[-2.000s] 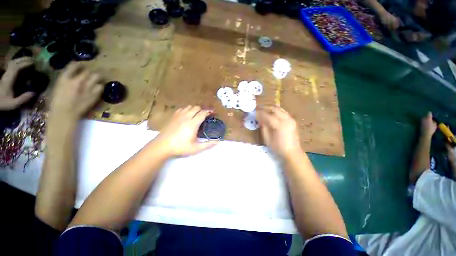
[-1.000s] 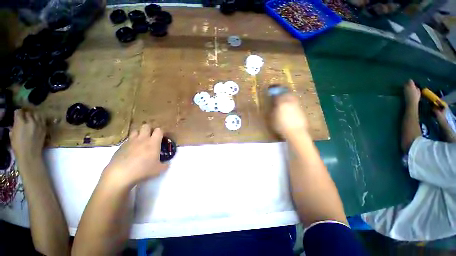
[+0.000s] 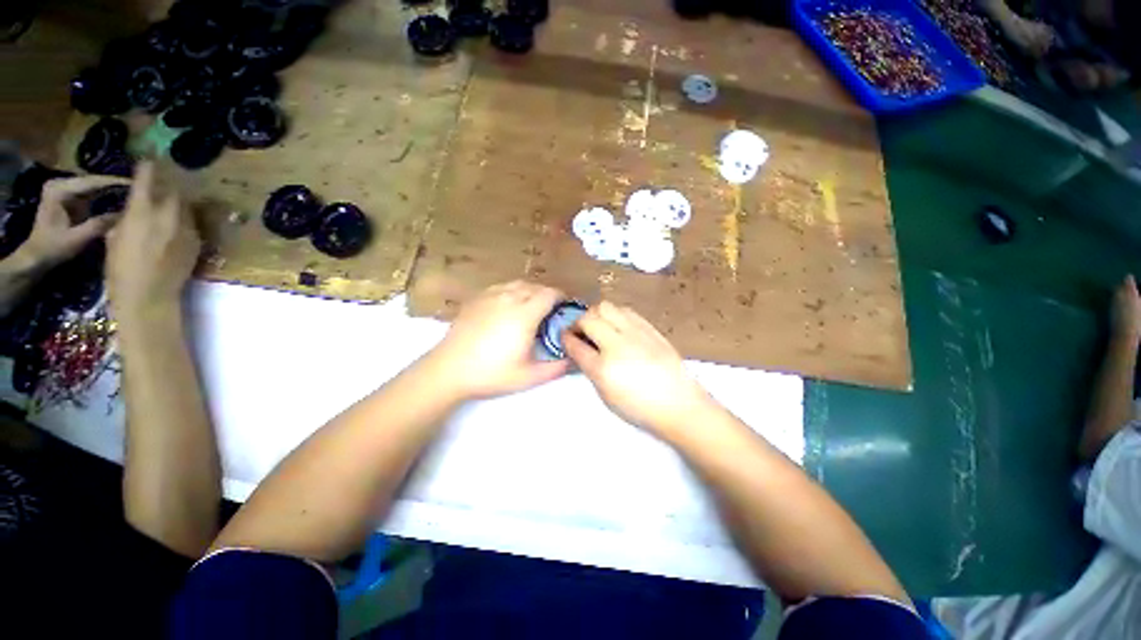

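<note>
A black housing with a pale disc in it [image 3: 562,330] is at the near edge of the brown work board [image 3: 526,188]. My left hand [image 3: 498,338] grips its left side. My right hand [image 3: 632,363] has its fingertips on the disc and the housing's right side, partly hiding both. Several loose white discs [image 3: 649,254] lie in a cluster ahead of my hands. More white discs [image 3: 742,155] lie farther right, and a single greyer disc [image 3: 699,89] lies farther back.
Two black housings [image 3: 339,230] lie to the left, with a large pile [image 3: 188,75] behind. A neighbour's hands [image 3: 153,238] work at far left by tangled wires [image 3: 78,356]. A blue tray [image 3: 957,83] is at back right. A black housing [image 3: 996,224] lies on the green surface, near another person's arm [image 3: 1114,375].
My right hand has come back from the right to the housing, where my left hand holds it. The disc nearest me has left the board. A black housing now shows on the green surface.
</note>
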